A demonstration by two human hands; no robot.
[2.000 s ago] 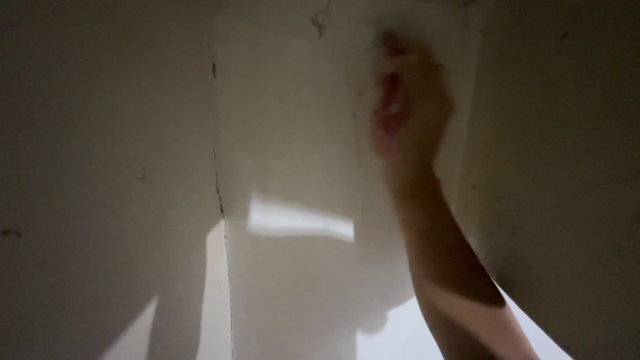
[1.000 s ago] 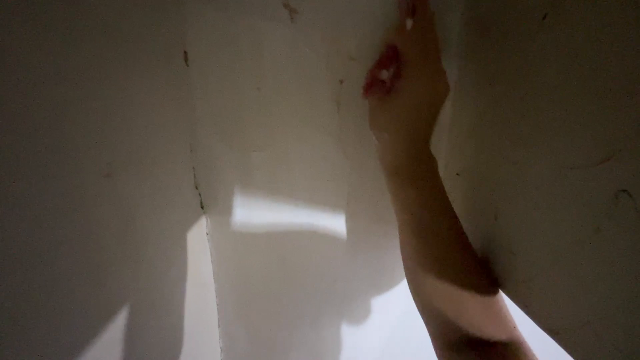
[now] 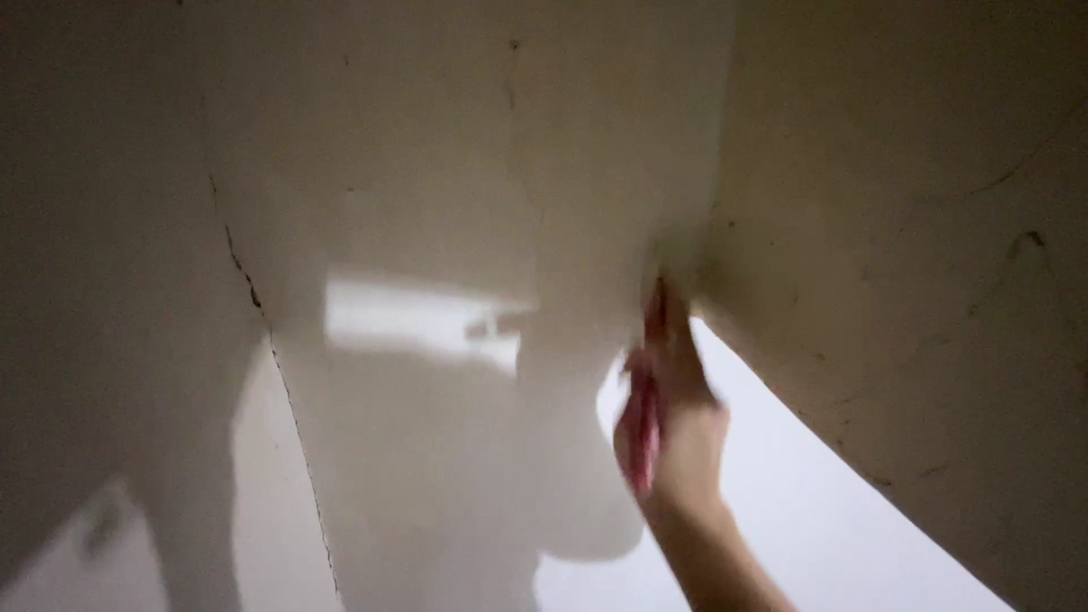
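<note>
My right hand [image 3: 676, 408] is raised at the right of centre, its fingers closed around a red object [image 3: 643, 425], blurred by motion; it may be a cloth or a tool handle. The hand is against or close to the pale painted wall [image 3: 425, 476], near the corner where it meets a darker angled surface [image 3: 901, 280]. Whether the fingertips touch the wall cannot be told. My left hand is out of view.
A thin dark crack [image 3: 246, 276] runs down the wall's left part. A bright patch of light [image 3: 399, 319] and shadows of an arm lie on the wall. Scuffs and a small dark mark [image 3: 1033, 238] show on the angled surface at the right.
My right hand has come down along the wall from near the top of the view, with the red object still in it. The light patch now has a small shadow at its right end.
</note>
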